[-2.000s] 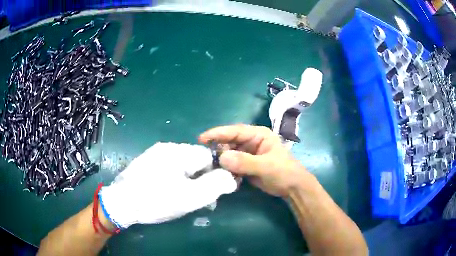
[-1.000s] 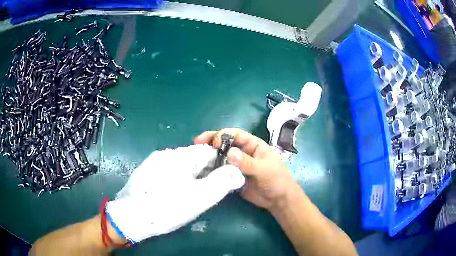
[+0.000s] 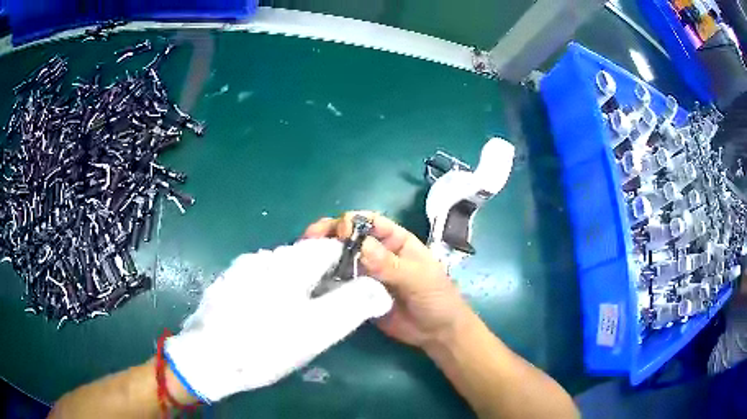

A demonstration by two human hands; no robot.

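Observation:
My left hand [image 3: 274, 315], in a white knitted glove with a blue cuff edge, is shut on a small black-and-silver part [image 3: 350, 255] at the lower centre. My right hand [image 3: 409, 278], bare, grips the same part with thumb and fingers at its upper end. The part stands tilted between the fingertips; its lower end is partly hidden by the glove. A white curved unit [image 3: 468, 192] with a dark inner curve lies on the green bench just beyond my right hand. A thin metal fitting [image 3: 445, 164] sticks out on its left side.
A wide pile of black-and-silver parts [image 3: 78, 188] lies at left. A blue tray [image 3: 583, 221] holding rows of white and silver units [image 3: 667, 217] stands at right. A pale rail [image 3: 368, 41] runs along the far side, with a blue bin [image 3: 131, 15] beyond. A person's sleeve [image 3: 725, 61] shows at upper right.
Since two seconds ago the small part has become more visible and more upright between my fingers. The white unit stays on the bench; the view has shifted slightly.

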